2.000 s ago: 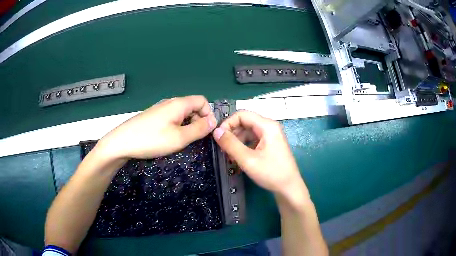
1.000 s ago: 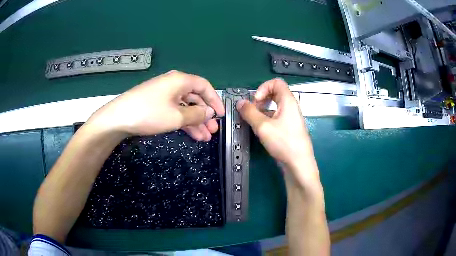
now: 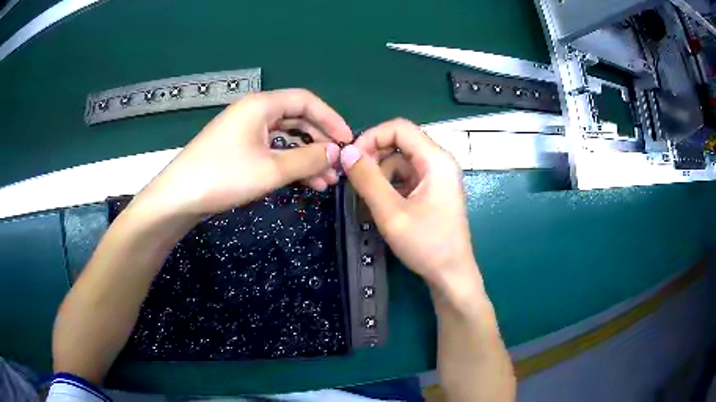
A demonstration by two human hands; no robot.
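A grey fixture strip with a row of small round seats lies upright in view along the right edge of a black tray covered with glittering specks. My left hand holds several small dark components in its curled fingers, and its thumb and forefinger pinch a tiny part. My right hand meets it fingertip to fingertip above the strip's far end. The pinched part is mostly hidden by the fingertips. The strip's far end is hidden behind my hands.
One fixture strip lies on the green surface at the far left. Another strip lies at the right, by the metal machine. A white rail runs behind the tray. A grey floor with a yellow line shows at the lower right.
My right hand has moved left from the strip's far end to meet my left fingertips. One second ago the hands were apart over the strip. The view has shifted slightly.
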